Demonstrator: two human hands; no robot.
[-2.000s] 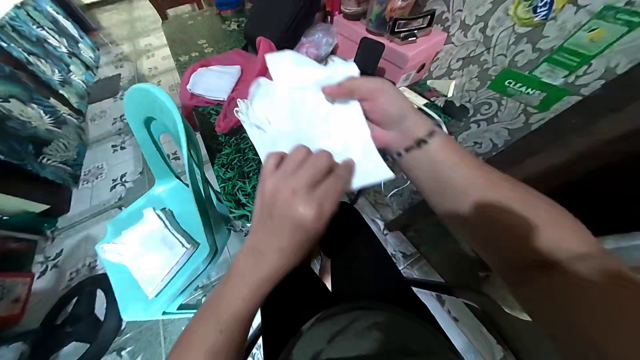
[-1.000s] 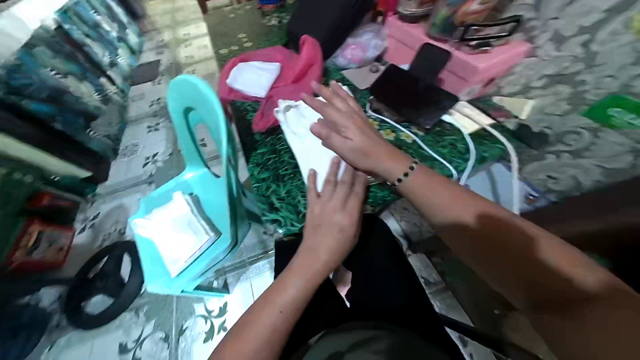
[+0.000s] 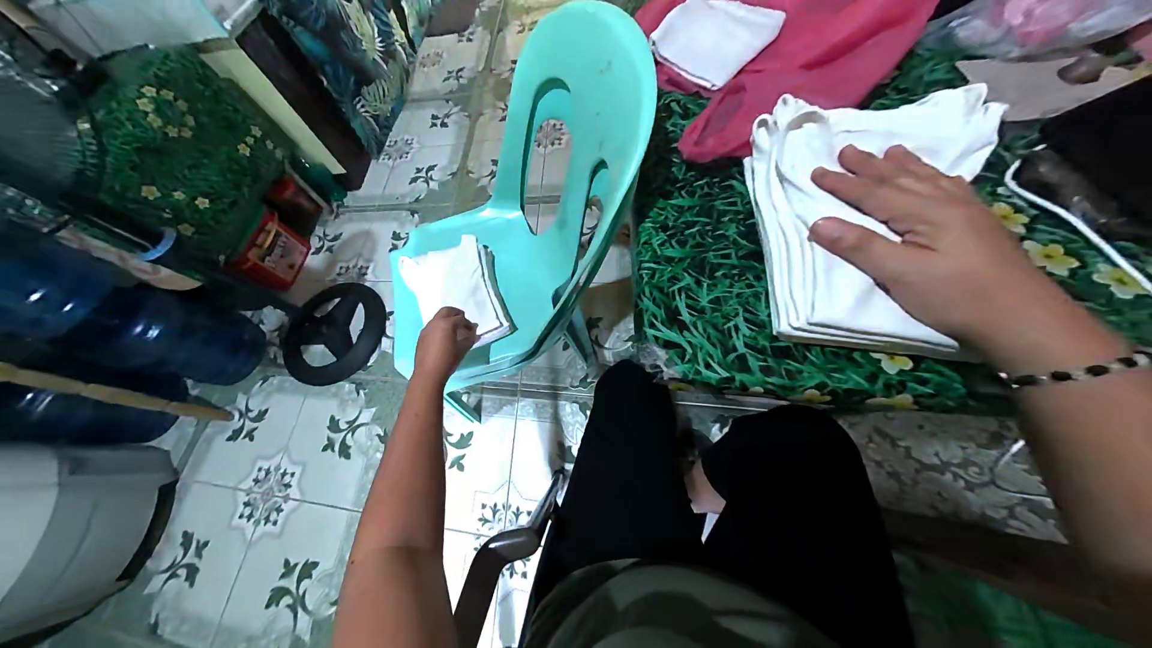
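A stack of folded white cloths (image 3: pixel 828 270) lies on a table covered with a green grass-print cloth (image 3: pixel 702 270). My right hand (image 3: pixel 927 234) rests over the top of that stack, fingers spread, gripping nothing. On the seat of a turquoise plastic chair (image 3: pixel 585 54) sits a smaller pile of white cloths (image 3: pixel 454 279). My left hand (image 3: pixel 447 335) is at the near edge of this pile, its fingers curled in and touching the top cloth; whether they pinch it is hard to tell.
Behind the stack, a red cloth (image 3: pixel 810 54) bears another folded white cloth (image 3: pixel 715 36). A white cable (image 3: pixel 1080 229) and a dark object lie at the table's right. On the tiled floor are a black wheel-shaped object (image 3: pixel 333 333), a red box (image 3: pixel 273 252) and blue water bottles (image 3: pixel 162 333).
My left hand has moved from the cloth on the table to the pile on the chair. My right hand remains at the table cloths. The view has swung left and down.
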